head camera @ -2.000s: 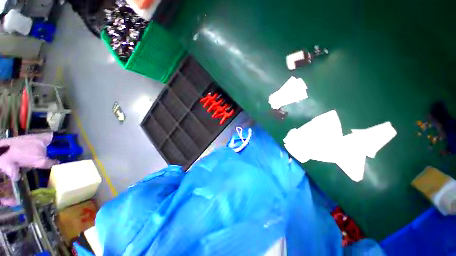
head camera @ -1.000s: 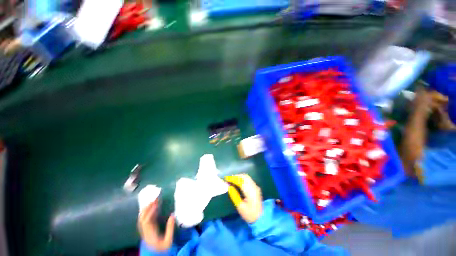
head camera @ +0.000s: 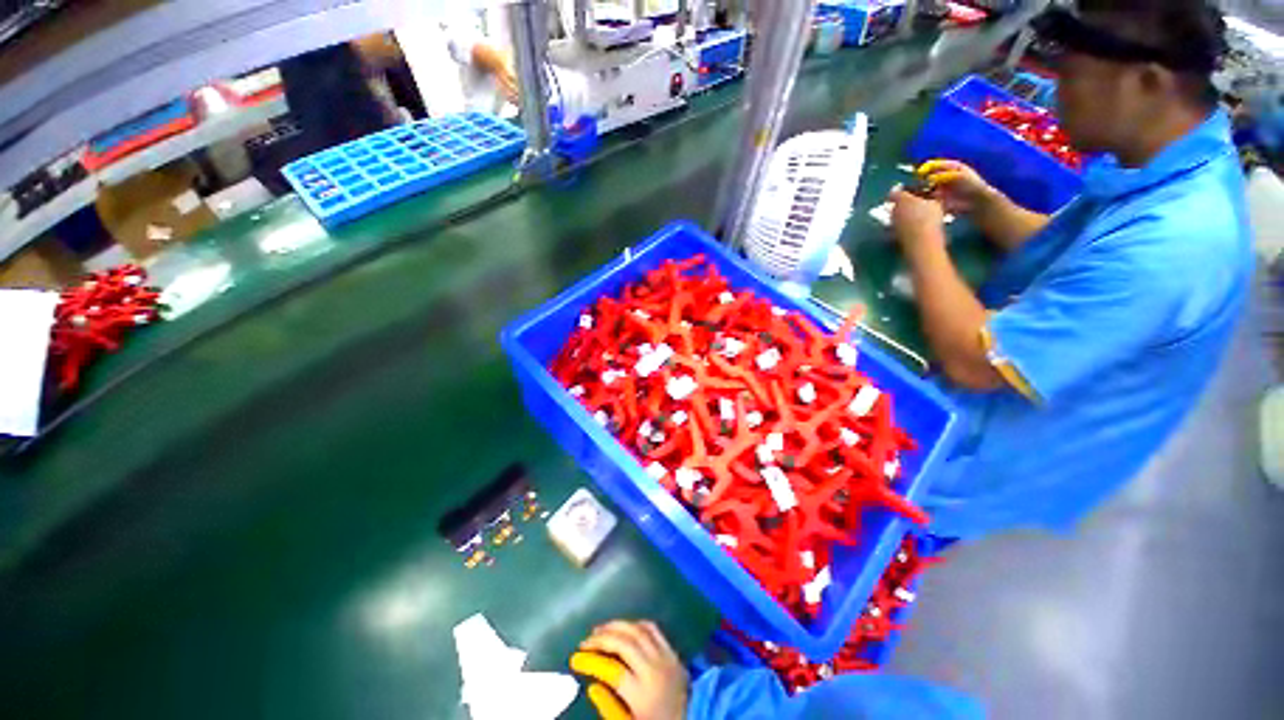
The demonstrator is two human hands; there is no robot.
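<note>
My right hand (head camera: 637, 672) is at the bottom edge, with yellow finger cots on some fingers. Its fingers are bent, and whether they hold anything cannot be made out. My left hand is out of the picture. White wipes or paper pieces (head camera: 504, 681) lie on the green bench just left of my right hand, cut off by the lower edge. A black holder (head camera: 486, 506) with a row of tiny gold pieces lies beyond them. A small box with a pale top (head camera: 582, 526) stands between the holder and the blue bin.
A deep blue bin (head camera: 599, 447) heaped with red branched parts (head camera: 725, 408) stands right of the small box. More red parts show below it. A light-blue grid tray (head camera: 408, 165) lies across the bench. A white fan (head camera: 806, 204) and a seated person in blue (head camera: 1127, 324) are at the right.
The view has swung right and up, bringing the neighbouring person and fan into full view. My left hand and the small labelled part have left the picture. My right hand is lower in it.
</note>
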